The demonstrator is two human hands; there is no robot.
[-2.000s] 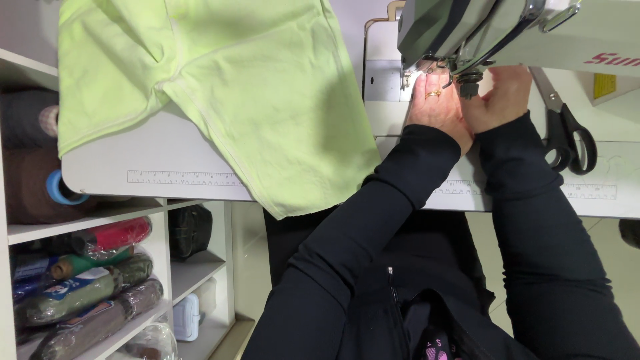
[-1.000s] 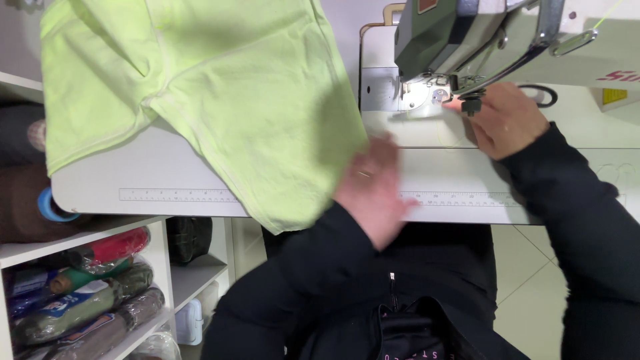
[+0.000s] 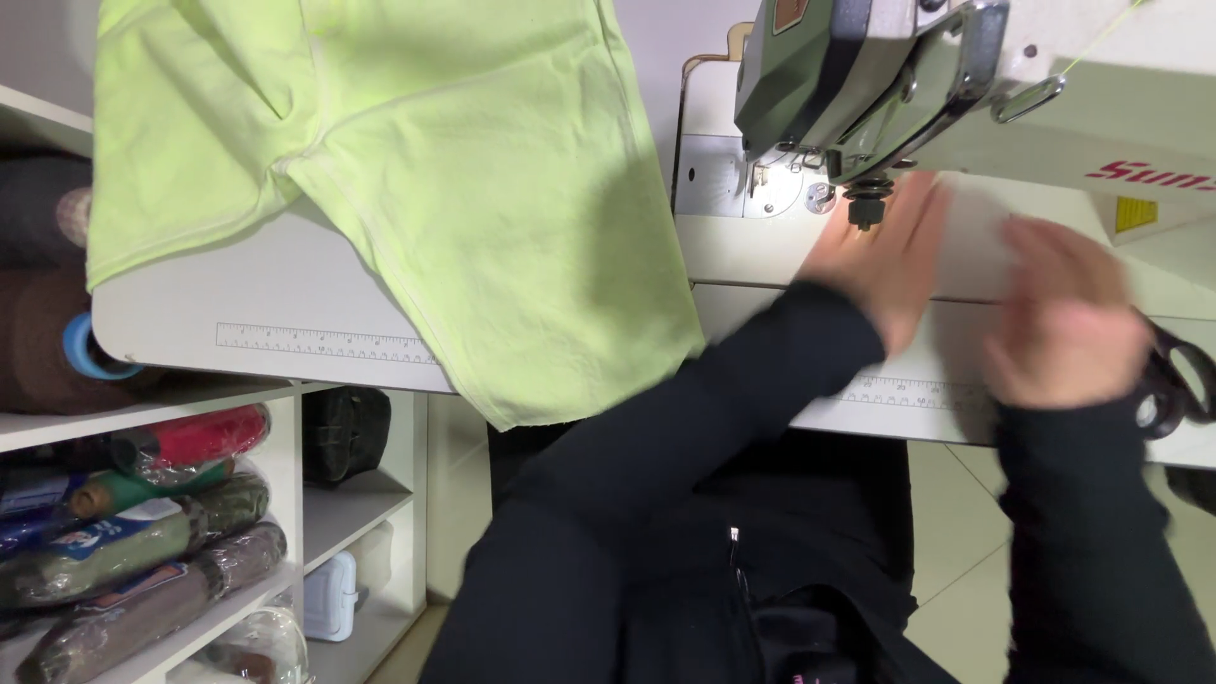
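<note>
My left hand [image 3: 883, 261] lies on the bed of a sewing machine [image 3: 817, 104], its fingers stretched under the machine arm behind the black presser-bar knob. Nothing shows in it. To its right is my right hand [image 3: 1064, 313], blurred, over the table; whether it holds anything cannot be told. Black-handled scissors [image 3: 1178, 380] lie partly hidden beside my right wrist. The machine's lamp lights the needle plate [image 3: 769, 195]. A light green garment [image 3: 503, 209] with pale seams spreads over the left of the table, its lower corner hanging past the front edge.
The white table [image 3: 256, 285] has a printed ruler along its front edge. At the lower left, a white shelf unit [image 3: 285, 475] holds wrapped thread cones [image 3: 123, 541], a black bag [image 3: 347, 432] and a light blue box [image 3: 330, 594]. A brown cone [image 3: 38, 332] stands above them.
My left hand has moved right from beside the garment to under the machine arm. My right hand has drawn away from the needle area, to the right and toward me.
</note>
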